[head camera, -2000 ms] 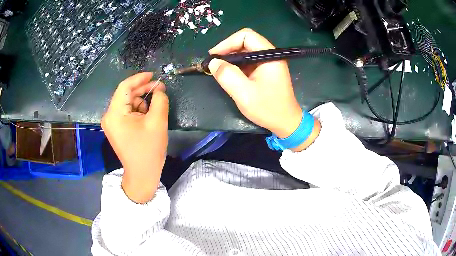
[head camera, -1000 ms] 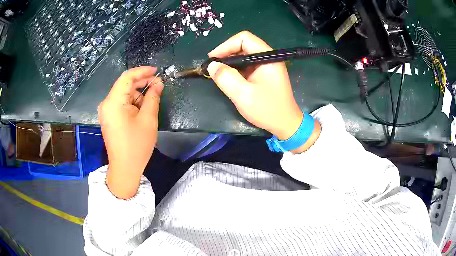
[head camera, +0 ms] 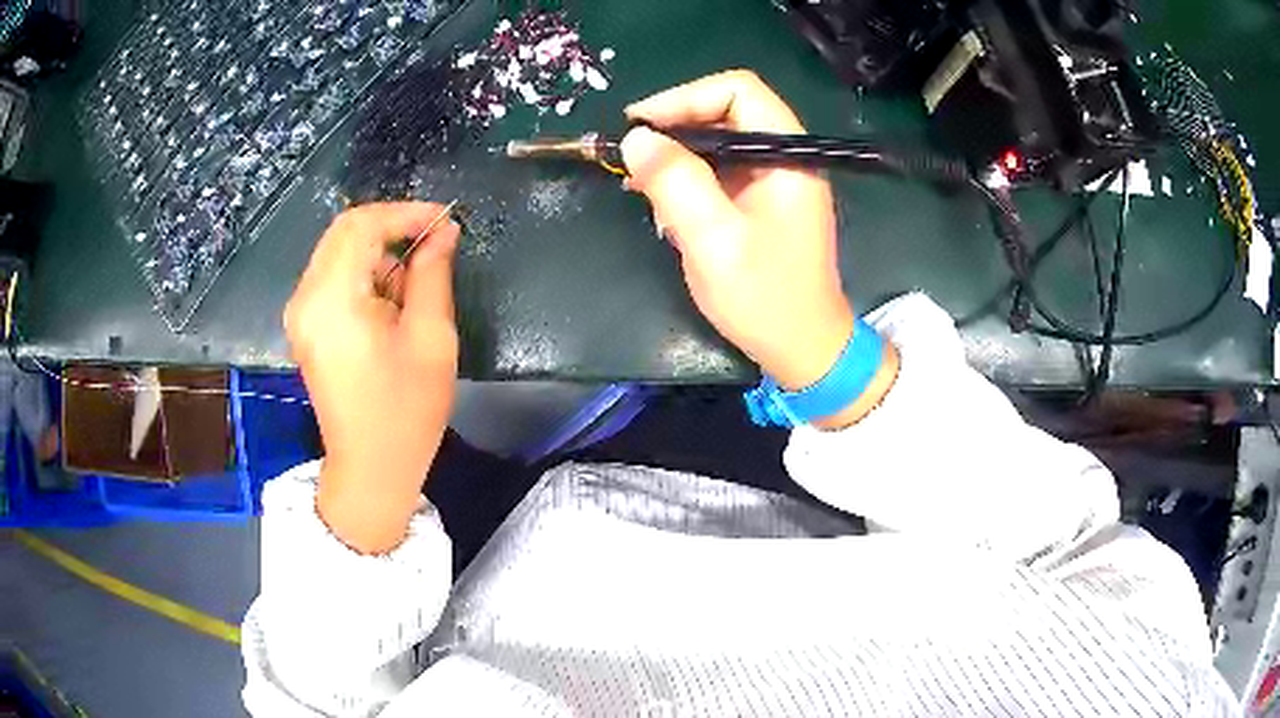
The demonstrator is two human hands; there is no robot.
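My right hand (head camera: pixel 751 211) holds the black soldering iron (head camera: pixel 786 146) like a pen. The iron's metal barrel (head camera: pixel 559 146) points left, raised clear of my left fingertips. My left hand (head camera: pixel 376 316) pinches a thin solder wire (head camera: pixel 432 227) between thumb and forefinger, its end sticking out up and right. No small board can be made out under the iron tip. Small black components (head camera: pixel 400 133) lie in a dense pile beyond my left hand. Small white-and-red components (head camera: pixel 534 66) lie loose beyond that pile.
A clear blister tray (head camera: pixel 232 119) with rows of modules lies at the left. The black soldering station (head camera: pixel 1060 119) with a red light stands at the right, its cable looping down. A yellow and dark wire bundle (head camera: pixel 1224 175) lies at the far right. Blue bins (head camera: pixel 246 449) are below the mat.
The iron has lifted away from the left fingertips, up and slightly right. The bright small piece formerly at its tip no longer shows there. The left hand still pinches the solder wire.
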